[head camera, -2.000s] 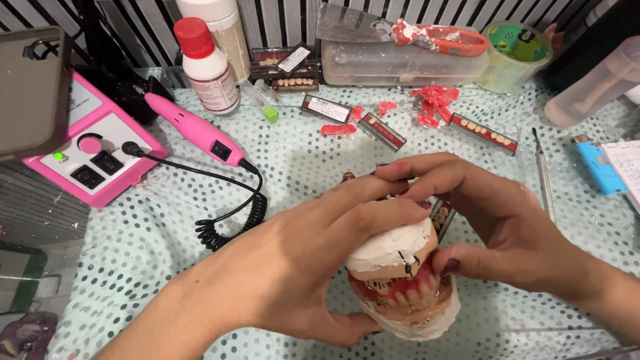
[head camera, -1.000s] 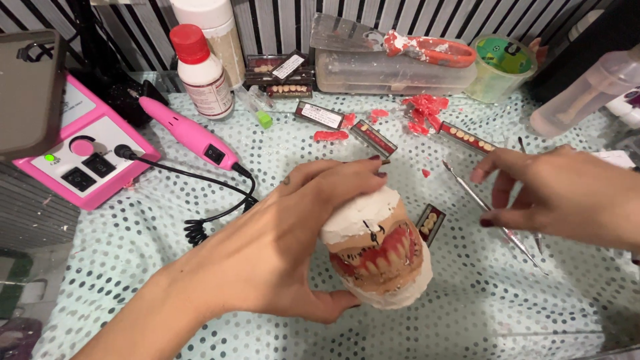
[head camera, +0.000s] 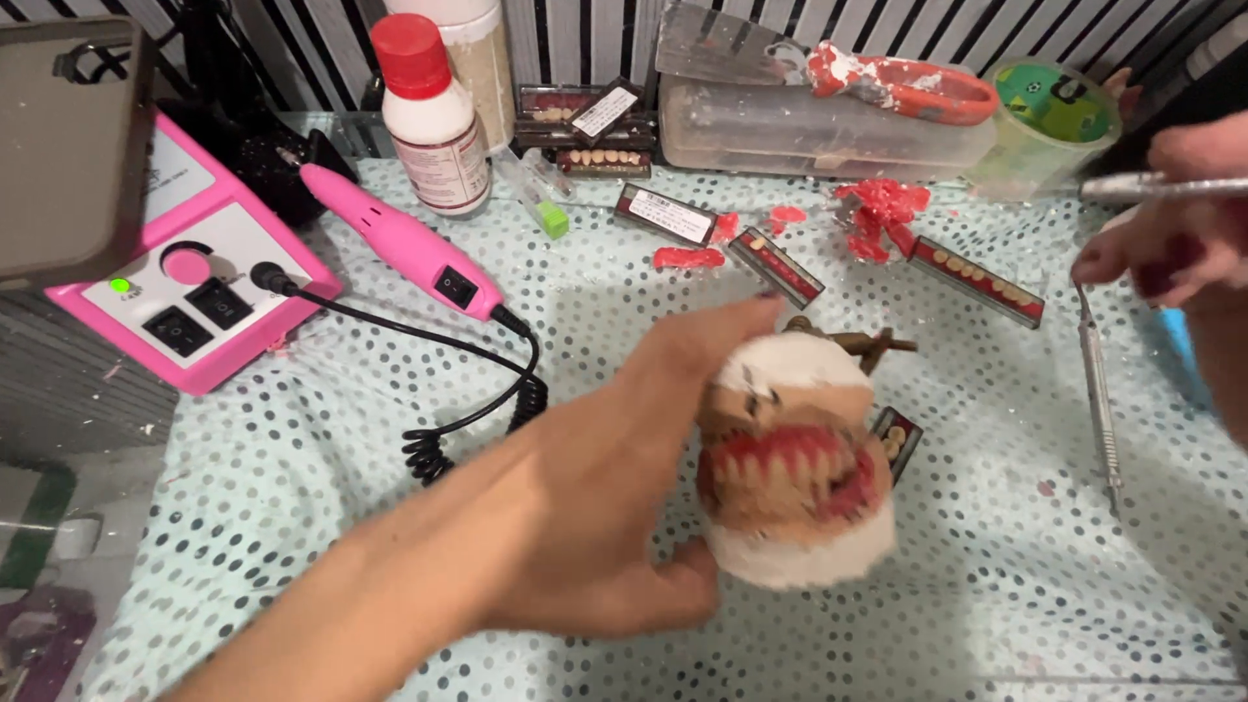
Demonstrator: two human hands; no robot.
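My left hand (head camera: pixel 595 487) grips the left side of a plaster dental model (head camera: pixel 795 556) in a brass-coloured articulator (head camera: pixel 858 341), with red wax and artificial teeth between its two halves. At the right edge, my right hand (head camera: pixel 1170 234), blurred and partly out of view, holds a metal instrument (head camera: pixel 1160 188). Below that hand a second slim metal dental instrument (head camera: pixel 1100 409) lies on the dotted cloth. A small card of artificial teeth (head camera: pixel 895 444) lies just behind the model's right side.
A pink micromotor control box (head camera: pixel 224 292) and its handpiece (head camera: pixel 400 244) lie at left. Behind are a red-capped bottle (head camera: pixel 429 127), a plastic case (head camera: pixel 819 127) bearing a spatula (head camera: pixel 907 88), and a green-lined cup (head camera: pixel 1053 122). Red wax scraps (head camera: pixel 877 214) and tooth cards (head camera: pixel 975 281) lie before them.
My right hand has left the model, reached to the instruments at right and lifted one of them. My left hand has stayed on the model.
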